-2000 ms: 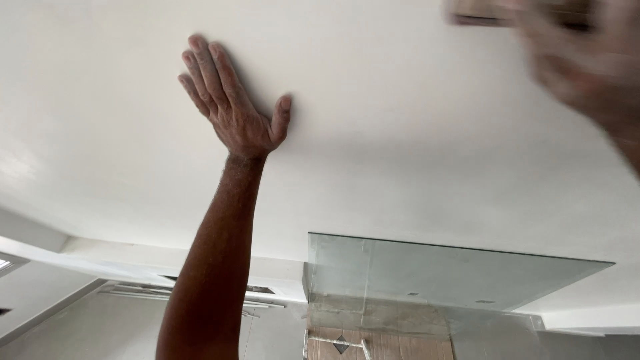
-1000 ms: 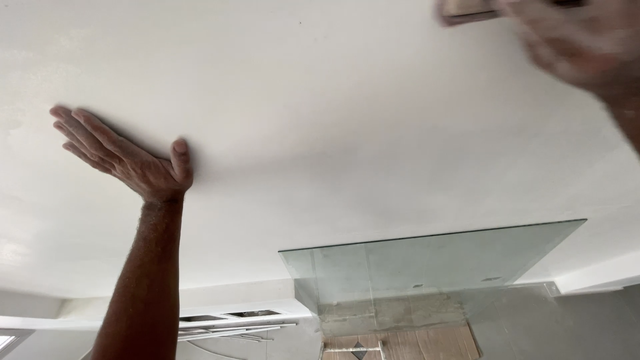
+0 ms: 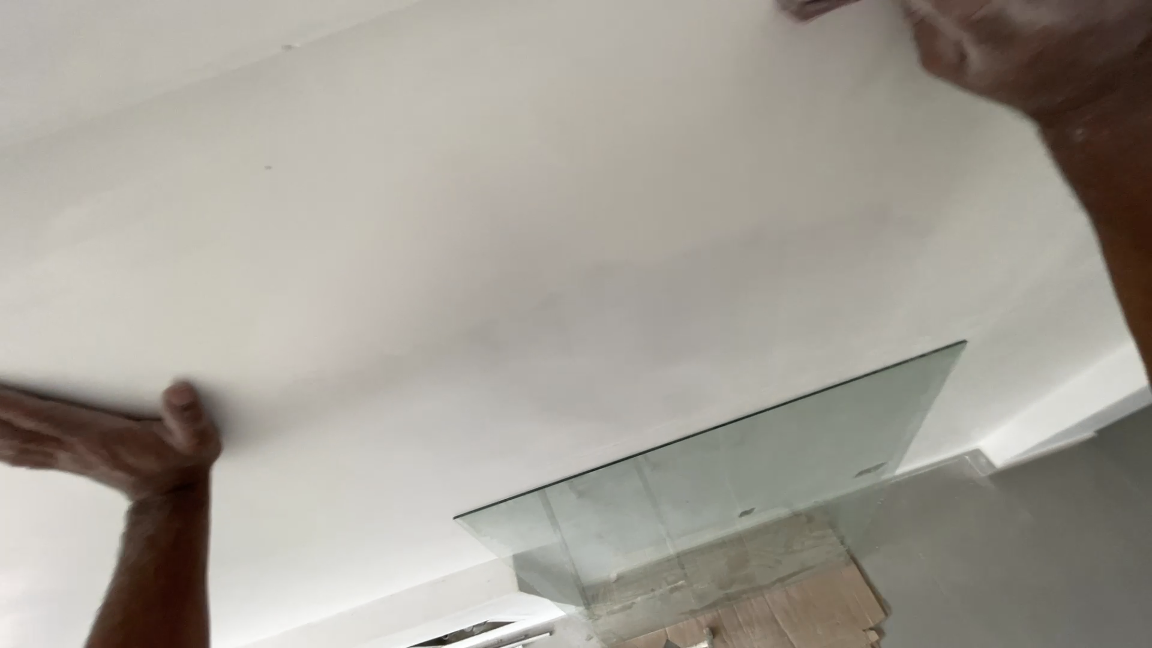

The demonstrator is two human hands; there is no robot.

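Note:
A smooth white plastered surface, apparently a ceiling (image 3: 504, 234), fills most of the view. At the left edge my left hand (image 3: 135, 445) lies flat against it, thumb apart from the fingers, holding nothing; its fingertips are cut off by the frame. My right hand (image 3: 999, 45), dusted with pale powder, is at the top right. The end of a flat block-like tool (image 3: 814, 7) shows beside it at the top edge. Its fingers and most of the tool lie outside the frame.
A greenish glass panel (image 3: 738, 468) with a dark edge meets the white surface lower right. Beyond it are wood-look boards or tiles (image 3: 765, 612), a grey wall (image 3: 1017, 549) and a white ledge (image 3: 1062, 405). A recess with dark openings (image 3: 468, 634) shows at the bottom.
My left hand has shifted left in view, from upright fingers to fingers pointing left. The tool end and right hand now sit partly past the top edge. The view has tilted.

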